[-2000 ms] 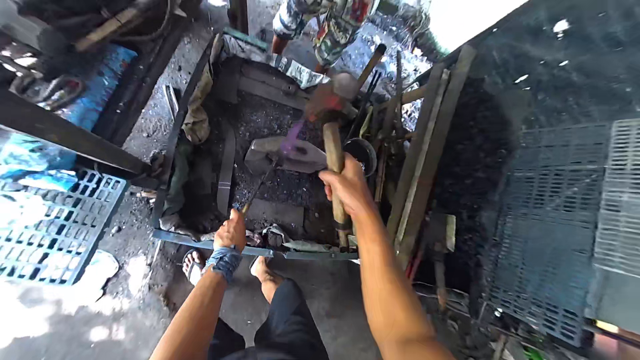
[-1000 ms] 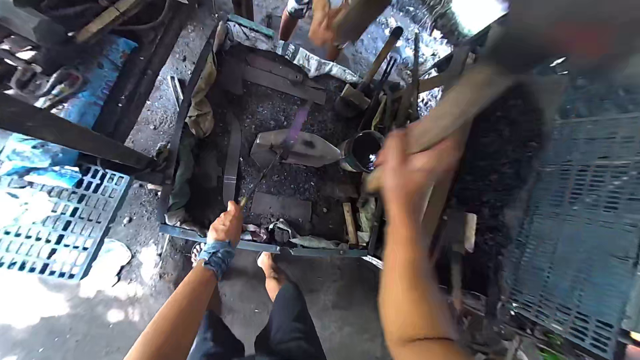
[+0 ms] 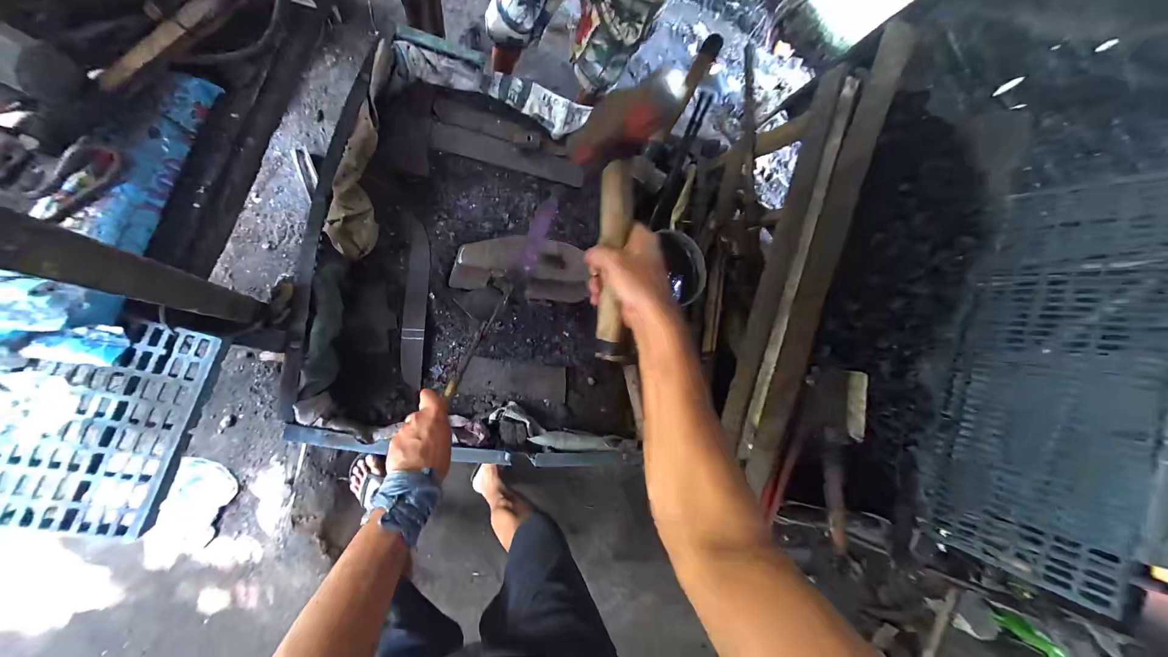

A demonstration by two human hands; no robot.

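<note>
My right hand (image 3: 630,274) grips the wooden handle of a sledgehammer (image 3: 616,219), whose blurred head is above and to the right of an anvil-like metal block (image 3: 511,265). That block sits on the dark, gritty bed inside a frame. My left hand (image 3: 422,438), with a cloth wrapped round the wrist, is closed on a thin rod (image 3: 474,351) that slants up to the block. At its far end a purplish, blurred strip (image 3: 540,233) lies over the block. How the rod joins the strip is unclear.
Metal strips (image 3: 413,301) line the bed. A round container (image 3: 680,266) and long-handled tools stand to its right, beside wooden beams (image 3: 803,246). Another person's legs (image 3: 602,41) are beyond the far edge. Plastic grates (image 3: 100,429) lie left and right.
A second ago my right hand and the hammer were raised to the upper right; now they are lower and nearer the block. My left hand keeps its hold on the rod.
</note>
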